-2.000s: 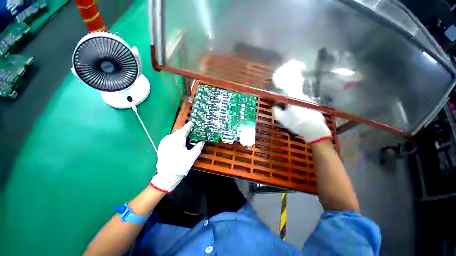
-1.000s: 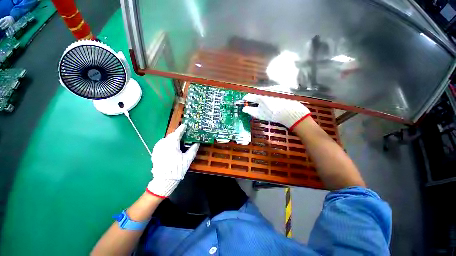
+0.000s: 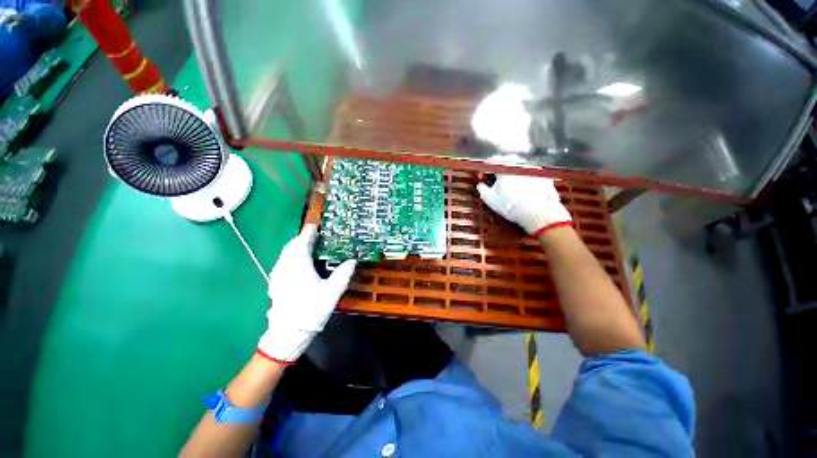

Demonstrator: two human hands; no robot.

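A green circuit board (image 3: 383,210) with rows of small silver and white parts lies on the orange-brown slotted tray (image 3: 502,300). My left hand (image 3: 300,291), in a white glove with a red cuff edge, grips the board's lower left corner, thumb at the front edge and fingers at the left edge. My right hand (image 3: 524,199), gloved the same way, is right of the board over the tray, apart from the board. Its fingers are curled, with a small dark spot at the fingertips; whether it holds a tool cannot be told.
A clear shield (image 3: 403,80) with a red-brown lower edge slopes over the tray's back and reflects glove and tray. A white desk fan (image 3: 166,154) stands on the green bench (image 3: 134,313) at left. More boards (image 3: 22,183) lie at far left, near part of a person in blue.
My right hand was over the board's right part a second ago and has moved right, off it. My left hand stays at the board's lower left corner.
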